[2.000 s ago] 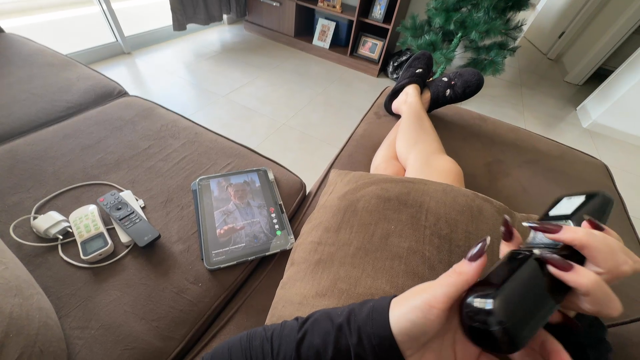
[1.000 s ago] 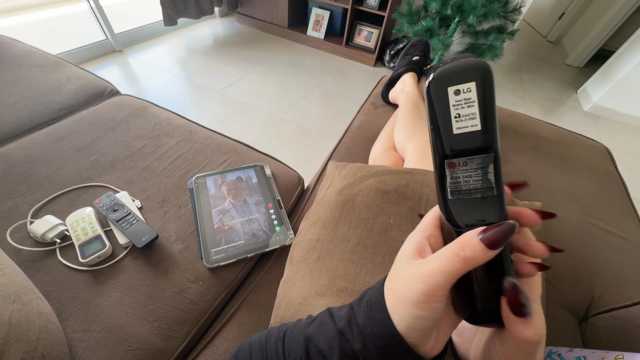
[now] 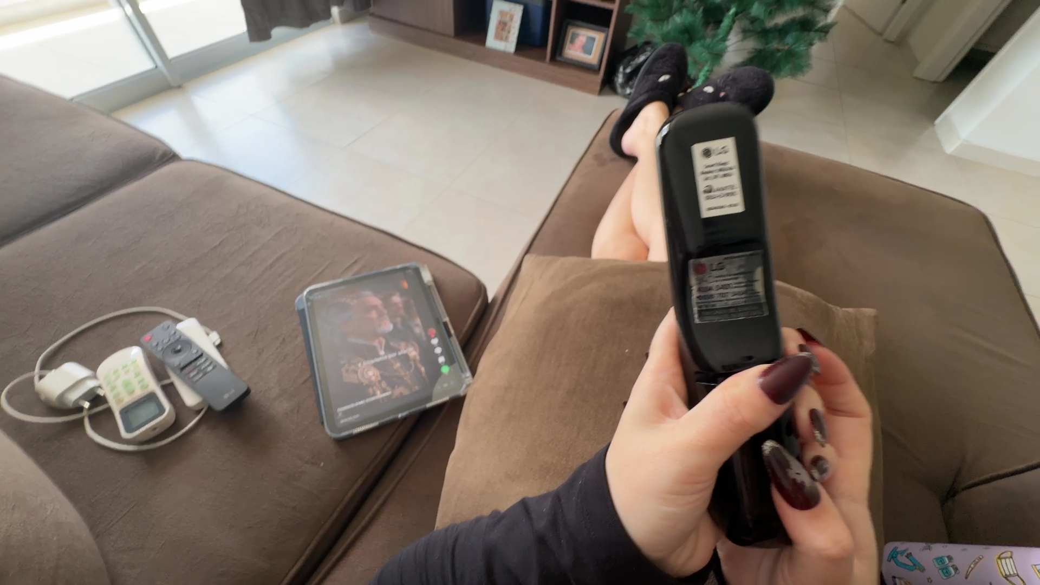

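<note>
A black LG remote control [image 3: 719, 244] stands nearly upright in front of me, its labelled back toward the camera and its lower end between both hands. My left hand [image 3: 691, 463] wraps it from the left, the thumb lying across the back. My right hand [image 3: 829, 455] closes round the lower part from the right, its thumb pressed near the black lower end. Fingers hide part of the remote's lower half. Under the hands a brown cushion [image 3: 552, 366] rests on the lap.
On the brown sofa [image 3: 227, 236] lie a tablet [image 3: 378, 349] with its screen lit, a grey remote [image 3: 195, 366], a white remote [image 3: 134, 394] and a white charger [image 3: 69, 384] with cable. Crossed legs in black slippers [image 3: 650, 93] extend ahead. A patterned item [image 3: 959, 562] shows at lower right.
Two seconds ago the black remote was held low at the right, tilted; it has since been raised upright with its back facing the camera. The tablet's picture has changed.
</note>
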